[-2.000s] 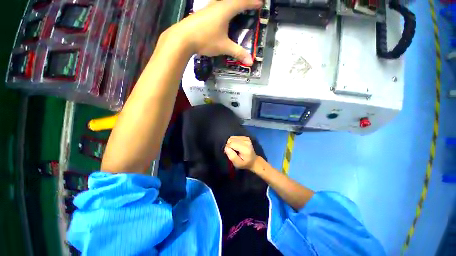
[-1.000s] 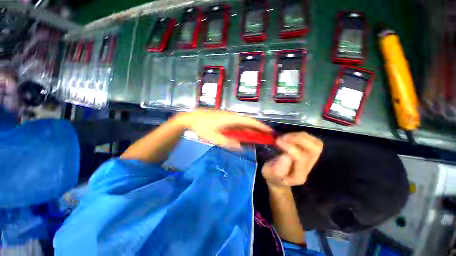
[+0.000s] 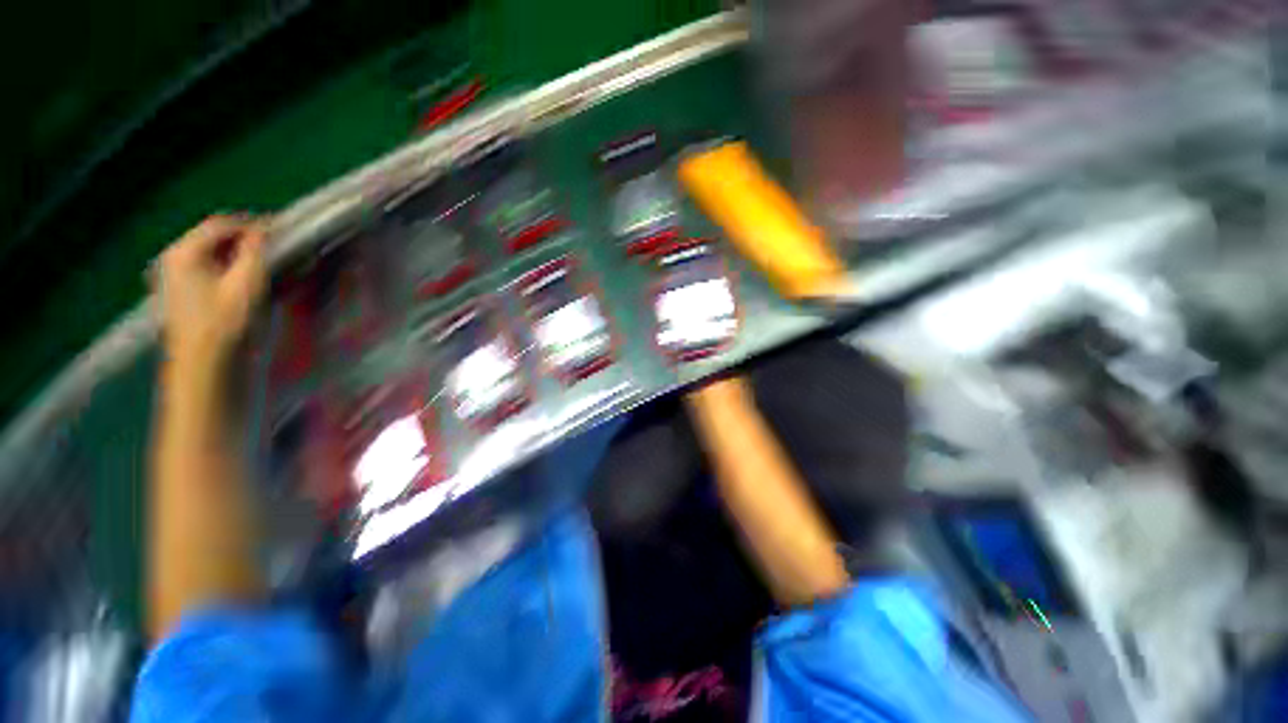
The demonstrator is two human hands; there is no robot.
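Note:
The frame is blurred by motion. Several red-rimmed phone assemblies (image 3: 571, 333) lie in two rows in a clear blister tray (image 3: 495, 469) on the green bench. Two more, one a phone assembly (image 3: 696, 308) with a bright white rectangle, lie to its right. My left hand (image 3: 212, 276) is raised at the tray's far left, over the pale rail, with curled fingers; whether it holds anything is unclear. My right hand (image 3: 718, 398) is low at the bench's front edge, only its wrist end showing; its fingers are hidden or lost in blur.
A yellow-orange stick, perhaps an electric screwdriver (image 3: 763, 222), lies right of the phones. The pale rail (image 3: 622, 71) runs behind them, with a red object (image 3: 454, 105) beyond. The white machine with its blue screen (image 3: 1003, 551) is at lower right. Blurred stacked trays (image 3: 975, 85) are at upper right.
The view has swung from the machine to the bench. One second ago both hands were at a red piece over my lap; now they are apart, the left out at the rail, the right at the bench edge.

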